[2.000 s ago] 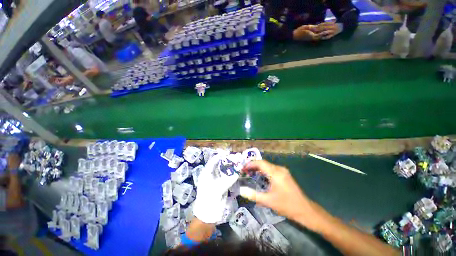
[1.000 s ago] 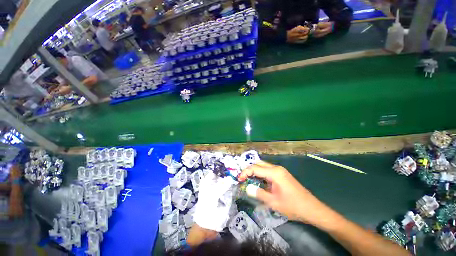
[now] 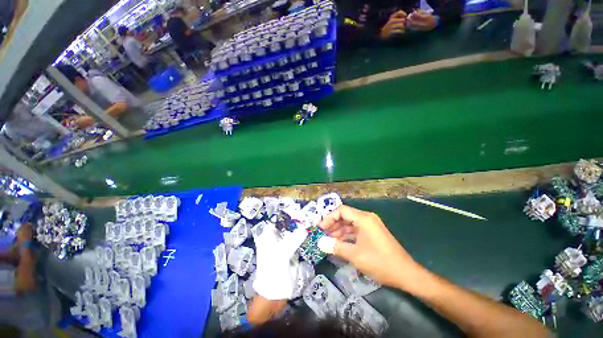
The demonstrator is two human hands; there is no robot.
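Observation:
My left hand (image 3: 274, 259), in a white glove with a blue band at the wrist, holds a small unit with a dark part and thin wires (image 3: 283, 223) at its fingertips. My bare right hand (image 3: 354, 243) is just right of it and grips a green circuit board (image 3: 313, 245) between thumb and fingers. Red and blue wires show between the hands. Whether the left unit is inside a housing is too blurred to tell. Loose pale grey housings (image 3: 241, 260) lie around and below my hands.
A blue sheet marked 7 (image 3: 178, 277) bears rows of housings at left. Circuit-board assemblies (image 3: 527, 297) are piled at right. A thin stick (image 3: 446, 207) lies near the tan edge strip. Beyond are the green belt (image 3: 397, 132) with small units, stacked blue trays (image 3: 274, 99), squeeze bottles (image 3: 523, 34) and a person's hands.
The green board has come into clear view as my right hand turned. Units on the belt have moved left. The person's hands across the belt have risen and moved apart.

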